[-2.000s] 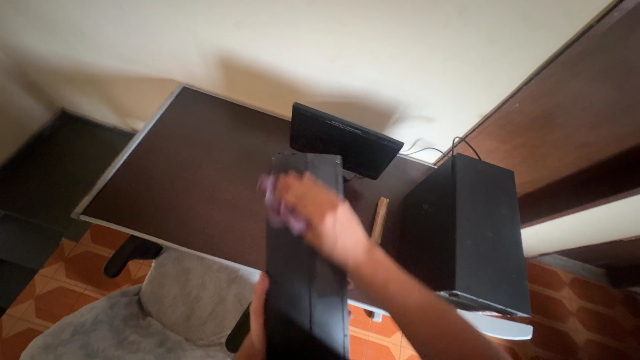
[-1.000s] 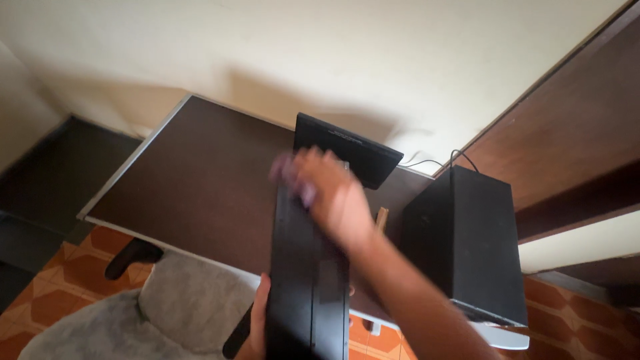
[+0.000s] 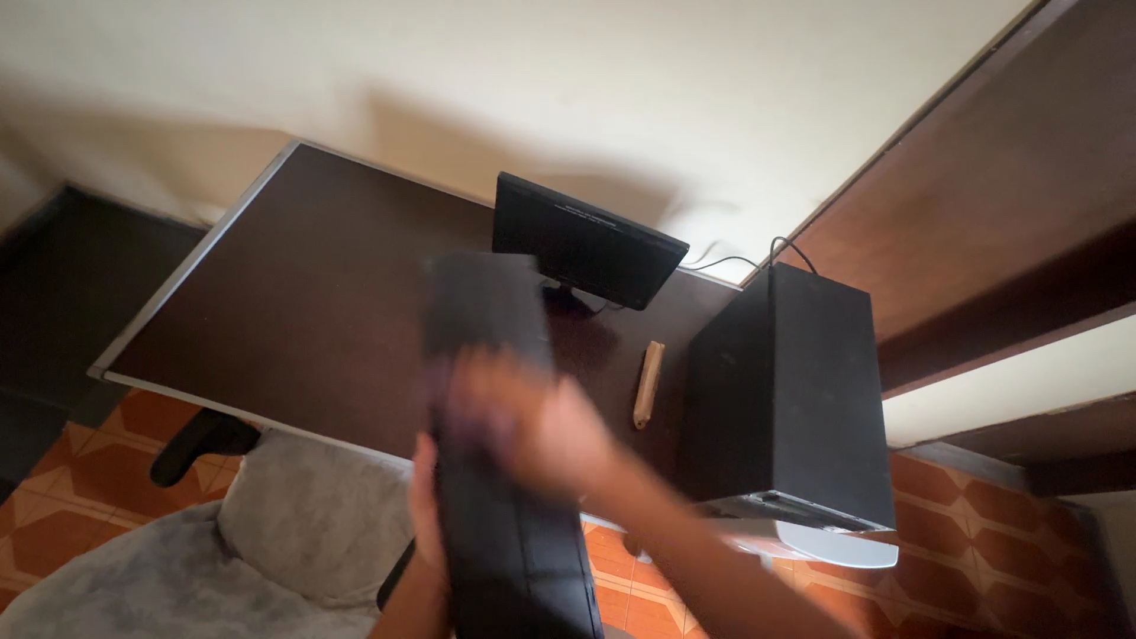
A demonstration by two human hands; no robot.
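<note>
A long black panel or box (image 3: 488,311), blurred at its far end, stands out in front of me over the desk's front edge. My left hand (image 3: 428,506) grips its left side, with the fingers partly hidden behind it. Across its upper face lies my right hand (image 3: 524,422), strongly blurred, with a purplish cloth (image 3: 448,399) under or in its fingers. How the fingers close on the cloth is hard to make out.
On the dark desk (image 3: 266,284) stand a black monitor (image 3: 586,240) and a black computer case (image 3: 816,408), with a light wooden piece (image 3: 650,384) between them. A chair with a grey fabric cover (image 3: 311,515) is at the lower left. Cables run behind the case.
My right hand with the purplish cloth has moved down the black object, from near its far end towards its middle. My left hand still holds the left side.
</note>
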